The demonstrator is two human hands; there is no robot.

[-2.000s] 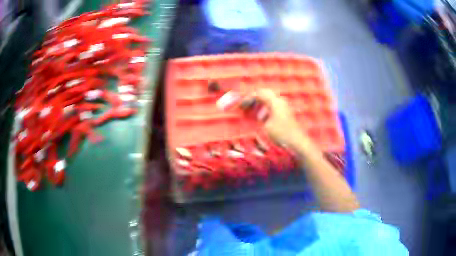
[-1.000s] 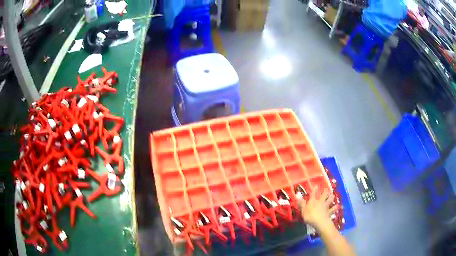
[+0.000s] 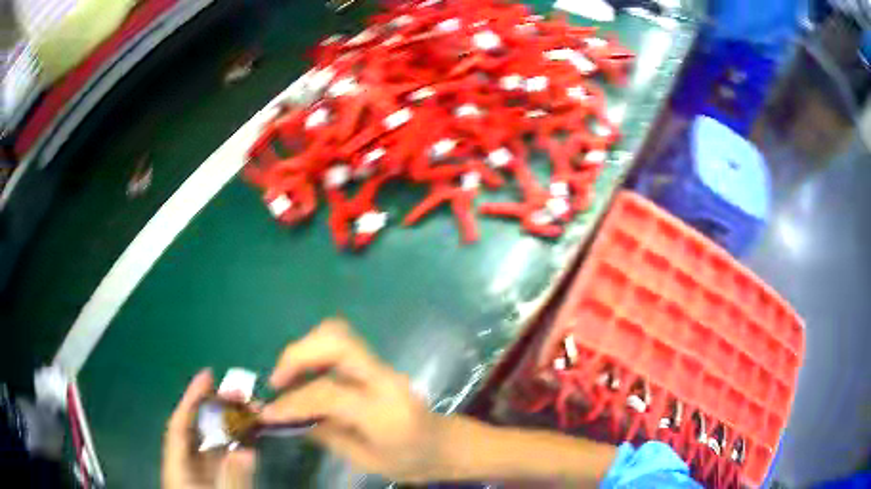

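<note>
A small device unit (image 3: 212,426), white and gold-brown inside, is between my two hands at the lower left of the head view. My left hand (image 3: 186,449) holds it at the picture's bottom edge, partly cut off. My right hand (image 3: 368,415) reaches in from the right; its fingertips hold a thin dark piece (image 3: 286,429) against the unit's right side. A small white tag or piece (image 3: 237,384) shows just above the unit. The hands are blurred, so finer contact cannot be told.
A heap of red spring clamps (image 3: 449,115) lies on the green bench (image 3: 286,296) ahead. A red partitioned tray (image 3: 688,296) stands at the right with clamped units along its near side. A blue-white stool (image 3: 731,167) is behind it. Thin red and white sticks (image 3: 84,435) lie at the left.
The view has swung left from the tray to the bench. My right hand has left the tray's near right corner and is now at the unit. My left hand has come into view.
</note>
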